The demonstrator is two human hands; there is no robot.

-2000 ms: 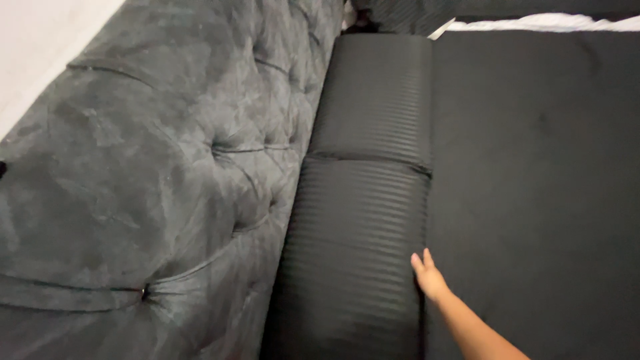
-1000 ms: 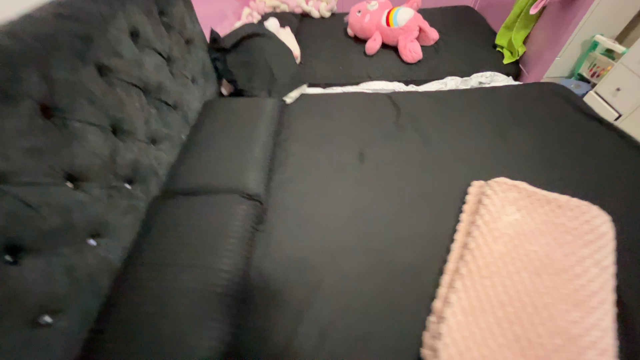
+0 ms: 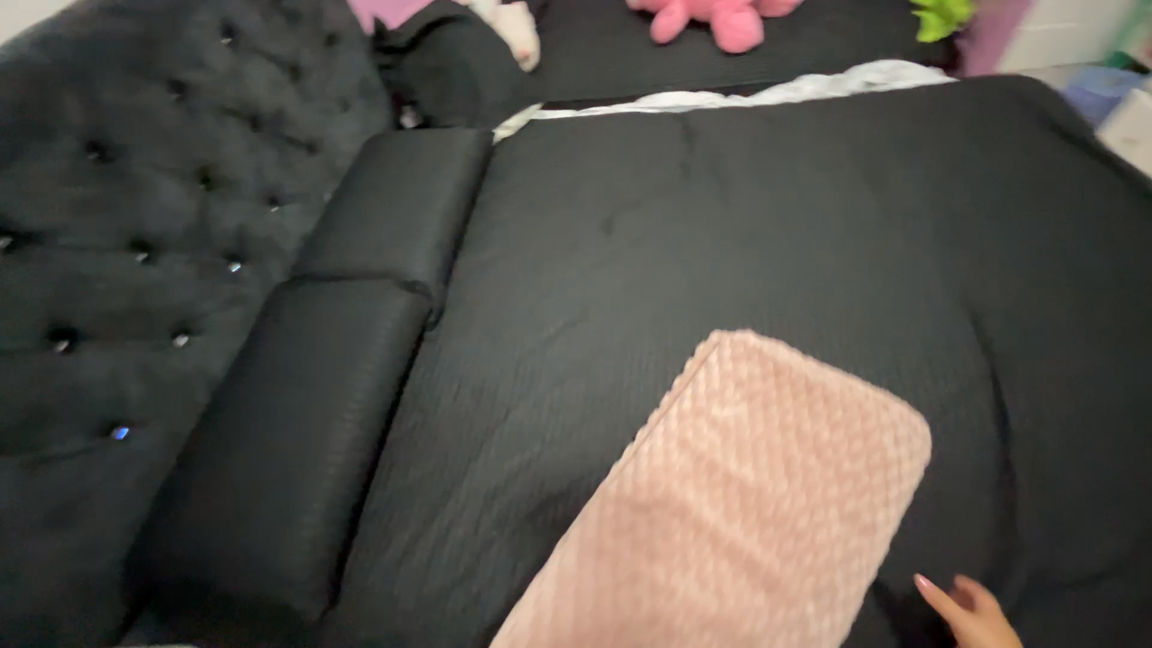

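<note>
At the bottom right my right hand shows only its fingers and part of the palm, apart from one another and holding nothing. It is just right of a folded pink textured blanket, over the black sheet of a bed. My left hand is out of the frame. Two black pillows, a farther one and a nearer one, lie end to end along the dark tufted headboard with shiny buttons.
Beyond the bed's far edge runs a bunched white cloth. Behind it a pink plush toy lies on another black surface. A black rounded item stands by the headboard's far end. Something green hangs at the upper right.
The view has swung right from the pillows. The hand that touched the nearer pillow's edge two seconds ago was out of sight a second ago; a hand now shows beside the blanket.
</note>
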